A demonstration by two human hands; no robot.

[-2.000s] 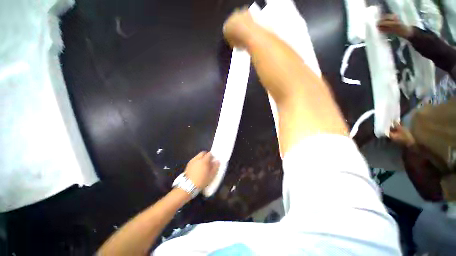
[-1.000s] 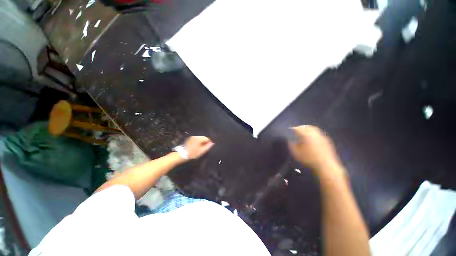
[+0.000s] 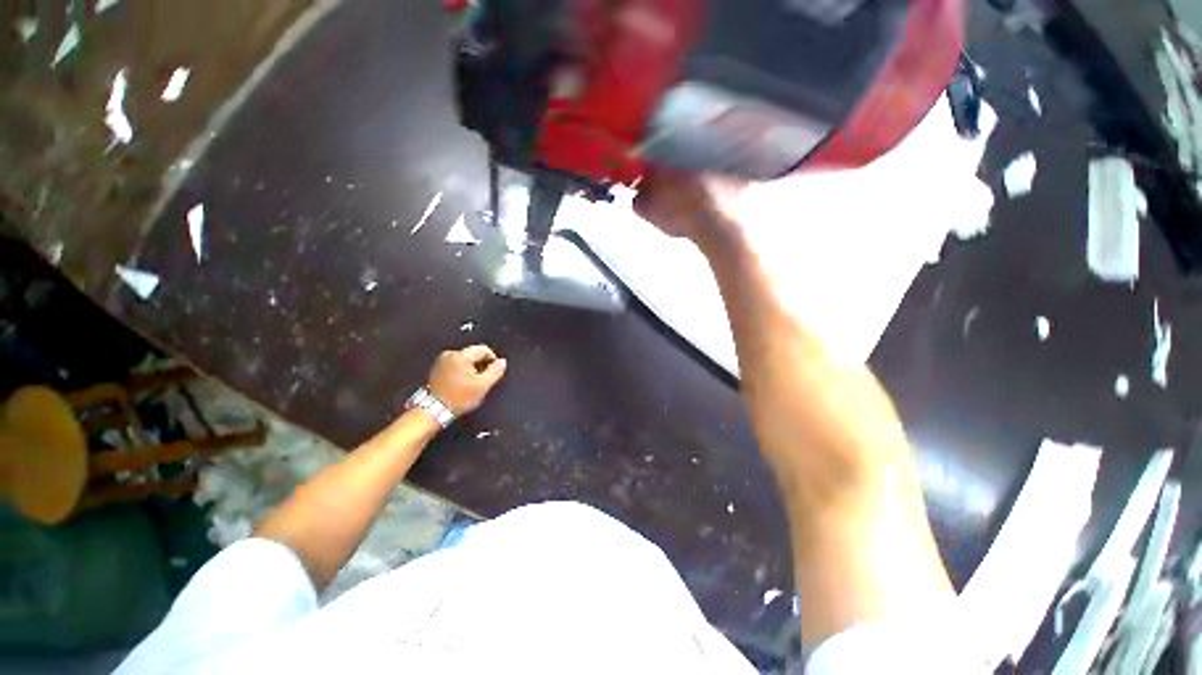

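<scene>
The cloth cutting machine (image 3: 791, 79), with its red and black motor housing, fills the top centre of the view. Its silver base plate (image 3: 560, 284) rests on the dark table, at the left edge of the white fabric lay (image 3: 844, 264). The upright knife standard (image 3: 538, 218) rises from the plate. My right hand (image 3: 686, 205) is at the underside of the housing, partly hidden by it; its fingers and the grip are hidden. My left hand (image 3: 468, 379) is loosely closed over the table, with nothing visible in it, left of the lay and below the base plate.
White scraps (image 3: 137, 280) are scattered over the table (image 3: 593, 396) and its brown section at the upper left. Cut strips (image 3: 1035, 547) lie at the lower right, and another piece (image 3: 1114, 218) at the right. A wooden stool (image 3: 46, 452) stands beyond the table edge.
The machine has come into view over the lay. My right hand has moved up from the bare table to the machine. The lay's near corner is now behind my right forearm.
</scene>
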